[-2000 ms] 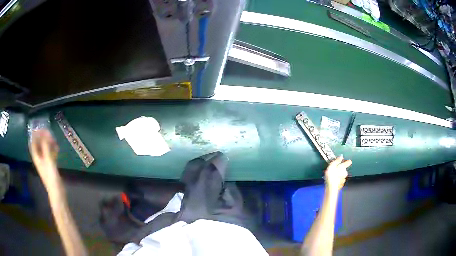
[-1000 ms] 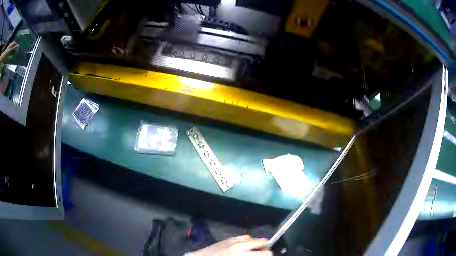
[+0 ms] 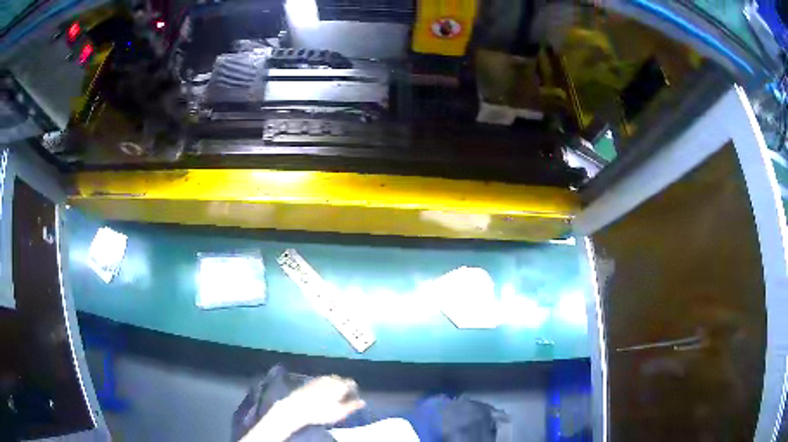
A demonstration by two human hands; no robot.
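Note:
A grey fixture bar (image 3: 327, 300) lies slanted on the green ledge, with a row of nests along it. A second bar with a row of nests (image 3: 307, 130) sits inside the open machine, behind the yellow front rail (image 3: 328, 203). My left hand (image 3: 324, 400) is low in the picture, below the ledge and in front of my body. It is blurred, its fingers look partly curled, and I cannot tell whether it holds anything. It does not touch the fixture bar. My right hand is not in view.
A pale square sheet (image 3: 231, 280) and a smaller dotted card (image 3: 108, 254) lie left of the bar. A crumpled white cloth (image 3: 469, 298) lies right. Machine doors stand open at left (image 3: 34, 302) and right (image 3: 683, 285). A yellow warning label (image 3: 445, 26) shows inside.
The view has turned from the belt to face the open machine. My left hand has let go of the right door's edge and moved left; the door has swung further open.

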